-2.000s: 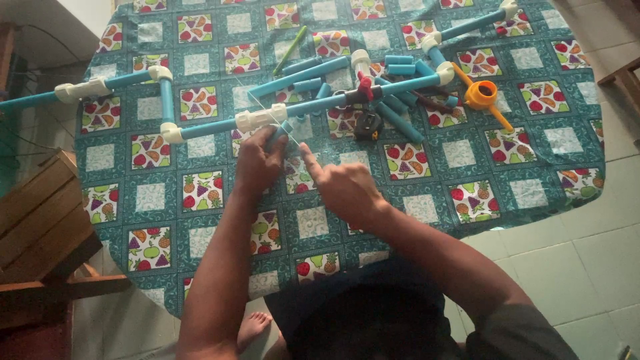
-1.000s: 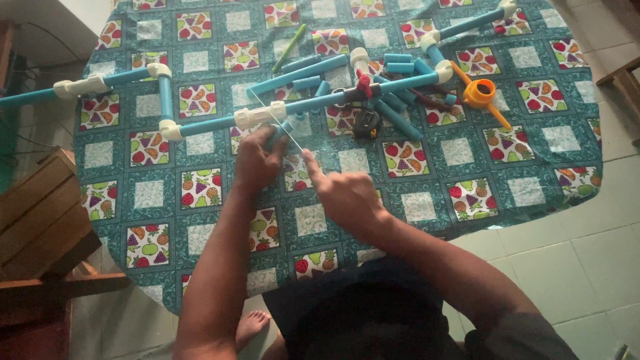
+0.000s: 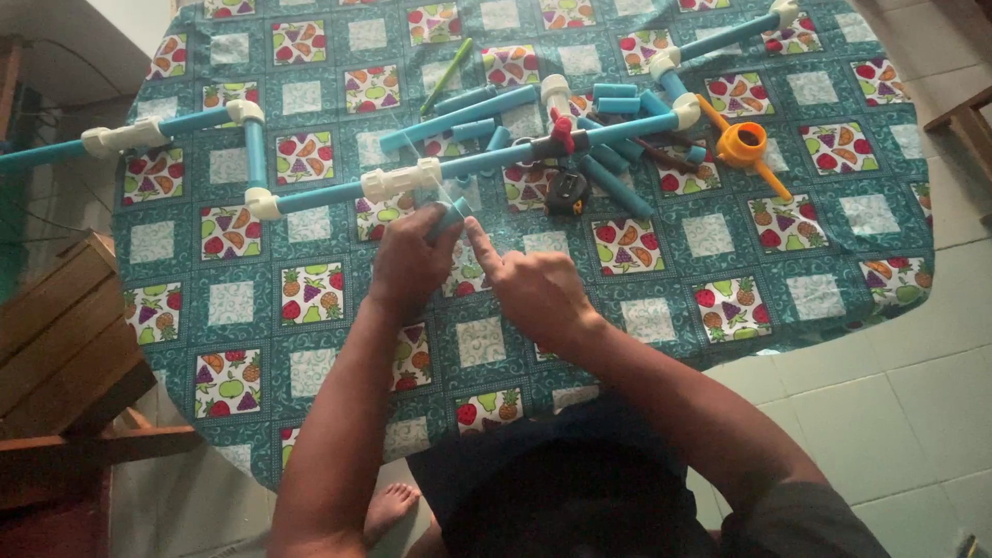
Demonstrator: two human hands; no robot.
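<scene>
My left hand [image 3: 412, 256] holds a short blue plastic pipe piece [image 3: 449, 220], its open end tilted up between thumb and fingers. Close to its right, my right hand [image 3: 539, 291] has the index finger extended and the other fingers curled. A thin, pale, straight blade [image 3: 425, 164] slants from that fingertip past the pipe end towards the upper left; its grip is hidden in the hand. Just beyond the hands lies a long assembly of blue pipes with a white plastic coupling [image 3: 401, 179], a red-handled valve [image 3: 563, 136] and a pale elbow fitting [image 3: 262, 203].
Loose blue pipe pieces [image 3: 616, 186] lie behind the assembly beside a black tape measure [image 3: 567, 191], a white fitting [image 3: 555, 93] and a green pen-like stick [image 3: 447, 76]. An orange ring tool with two handles [image 3: 742, 145] is at the right. A wooden chair [image 3: 66, 333] stands left.
</scene>
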